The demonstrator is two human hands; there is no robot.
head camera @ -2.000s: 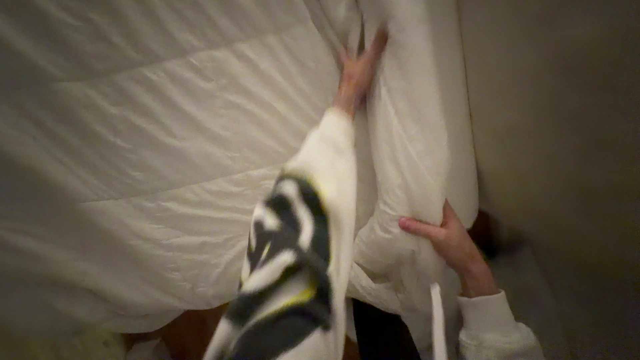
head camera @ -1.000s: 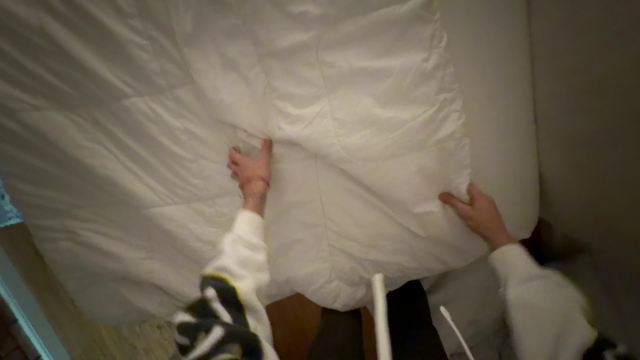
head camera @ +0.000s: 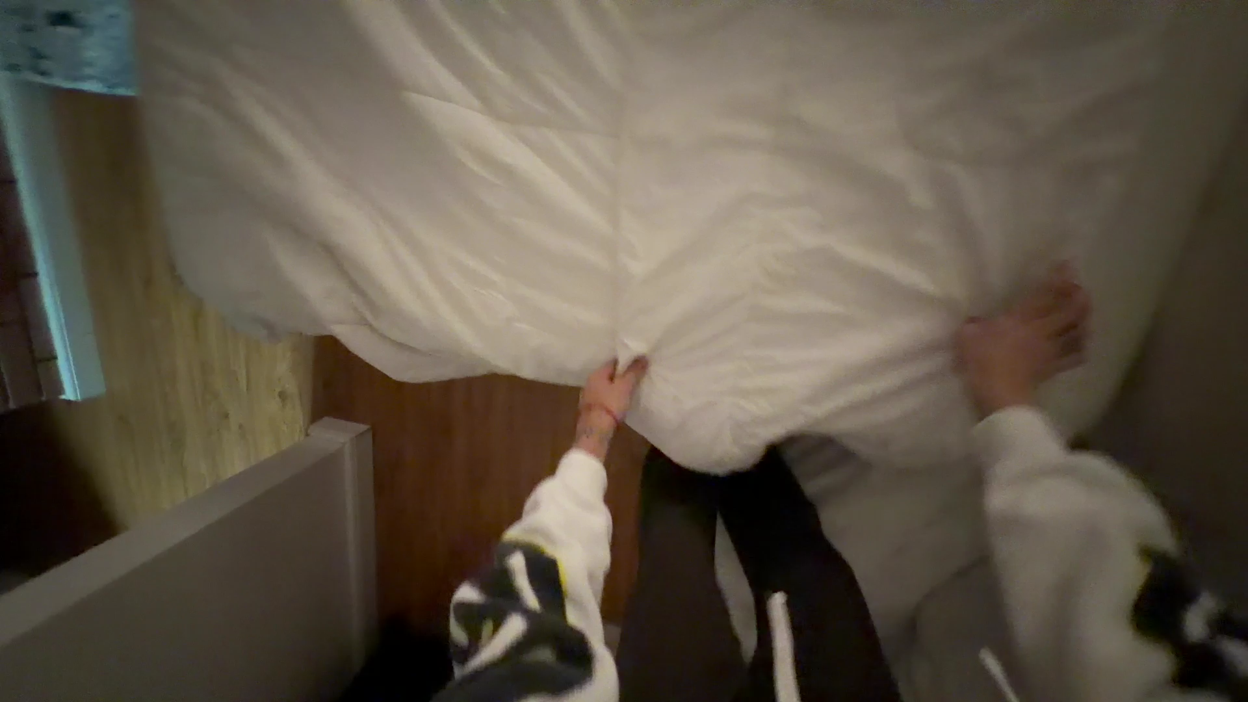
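Note:
A white quilted comforter (head camera: 780, 214) spreads across the upper part of the head view, creased and bunched near my body. My left hand (head camera: 611, 390) pinches its near edge at a seam, just below the middle of the view. At the right, my right hand (head camera: 1024, 336) lies against the comforter near its right side; it is blurred, and whether the fingers grip cloth cannot be made out.
A pale panel (head camera: 195, 556) with a post stands at lower left. Wooden floor (head camera: 448, 458) shows below the comforter. A light-coloured frame (head camera: 49, 244) and a patterned blue fabric (head camera: 73, 44) are at far left. Pale cloth (head camera: 877, 526) lies beside my legs.
My left hand has gone from the comforter's upper surface to its near edge. The view has shifted, bringing more floor and the pale panel into sight.

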